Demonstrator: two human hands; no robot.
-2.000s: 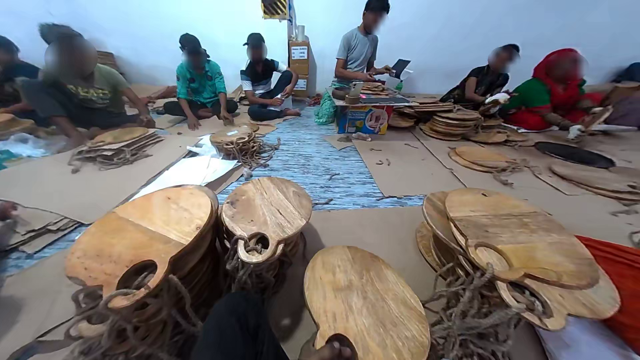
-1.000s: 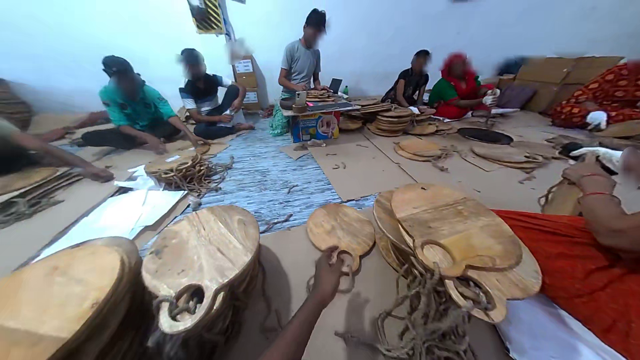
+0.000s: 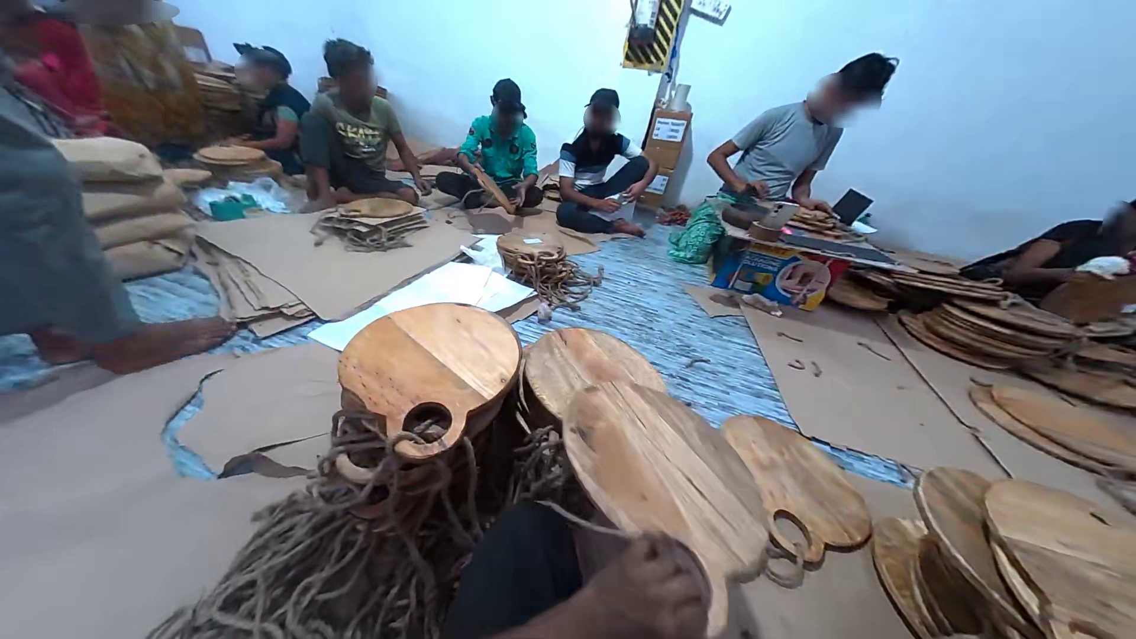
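Observation:
My left hand (image 3: 646,586) comes in from the bottom centre, closed at the handle end of a pale round wooden board (image 3: 666,470). The board is tilted, and a thin cord runs beside the fist. Just right of it, another wooden board (image 3: 799,488) with a ring-shaped handle and rope loop lies on the cardboard. To the left stand a tall stack of round boards (image 3: 435,355) with many rope loops (image 3: 355,541) hanging down, and a second stack (image 3: 590,359) partly hidden behind the tilted board. My right hand is out of view.
More boards (image 3: 1056,532) lean together at the lower right. Cardboard sheets (image 3: 834,382) and a white sheet (image 3: 444,288) cover parts of the floor. A person's bare foot (image 3: 164,344) is at the left. Several people sit farther back; one is at a box-supported work surface (image 3: 781,266).
The view has swung left. A second ago my hand was at the handle of a board on the cardboard; now it is at the handle end of a tilted board.

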